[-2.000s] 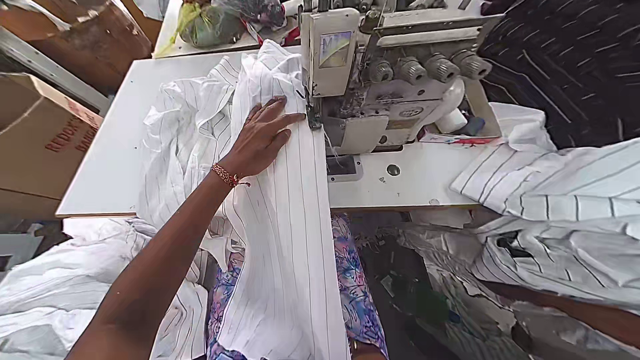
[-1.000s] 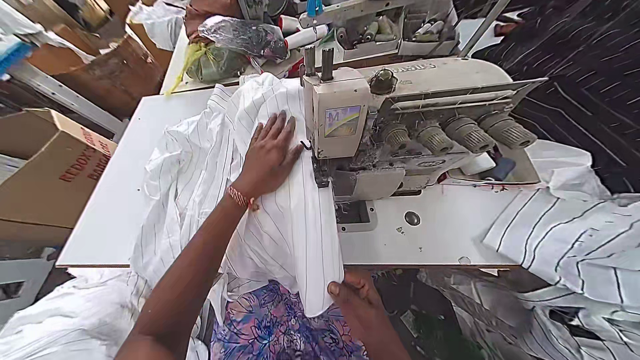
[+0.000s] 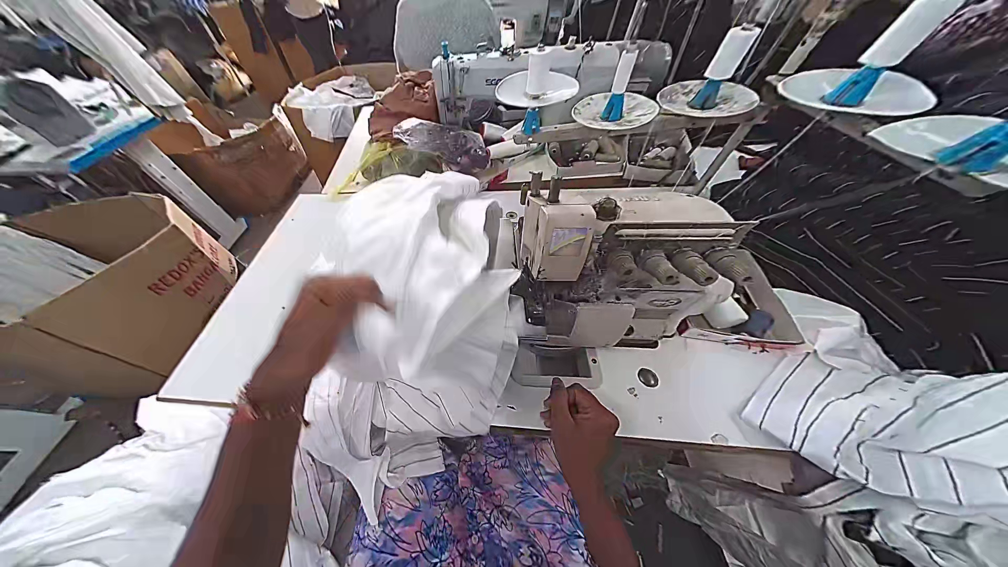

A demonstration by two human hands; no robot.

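Observation:
A white pinstriped cloth (image 3: 433,315) lies bunched on the sewing table, left of an overlock sewing machine (image 3: 630,260), and hangs over the front edge. My left hand (image 3: 335,311), blurred, is at the left side of the cloth with its fingers on or against a fold; whether they grip it cannot be told. My right hand (image 3: 581,421) is at the front edge of the table, below the machine's needle area, with fingers curled and the index finger pointing up. No cloth shows in it. The presser foot (image 3: 535,303) is beside the cloth's right edge.
A cardboard box (image 3: 118,291) stands at left. Striped fabric (image 3: 882,417) is heaped at right. Behind the machine are thread cones on a stand (image 3: 622,75), boxes of spools (image 3: 587,157) and another sewing machine (image 3: 551,71). More white cloth (image 3: 118,488) lies at lower left.
The cloth, earlier laid flat beside the presser foot, is now bunched and lifted. My left hand has moved left from the cloth's top. My right hand no longer holds its lower edge. The view has tilted up.

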